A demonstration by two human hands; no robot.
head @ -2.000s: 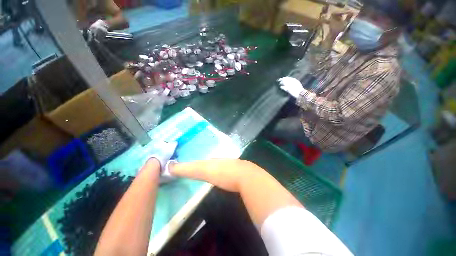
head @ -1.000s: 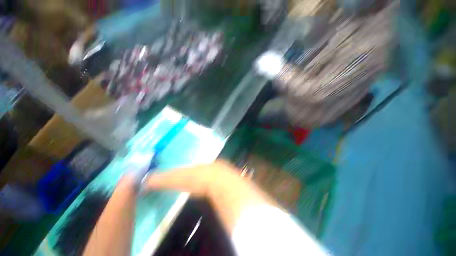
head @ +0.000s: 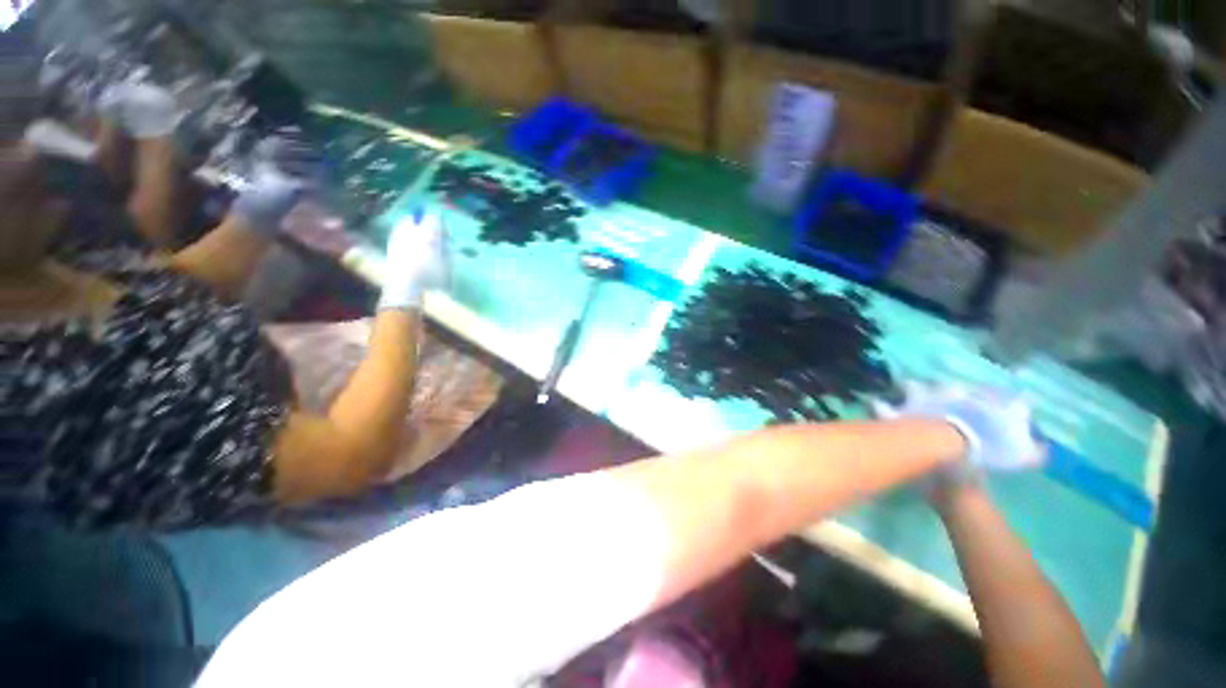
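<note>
A heap of black moulded parts (head: 773,339) lies on the pale turquoise mat (head: 612,352). My left hand (head: 1002,430), in a white glove, is over the mat right of the heap. My right hand (head: 928,401) meets it there, its forearm coming up from the bottom right and crossing under my left wrist. It is partly hidden and blurred, beside the heap's right edge. I cannot tell whether either hand holds anything.
A blue bin (head: 856,225) and a tray of silver bits (head: 945,264) stand behind the heap. A metal tool (head: 576,323) lies left of it. A worker's gloved hand (head: 417,258) is near a smaller black heap (head: 511,202). A grey post (head: 1123,235) crosses at right.
The view has swung left, bringing the neighbouring worker and the row of boxes in. The round parts pile has mostly gone out at the right. My hands still overlap over the mat.
</note>
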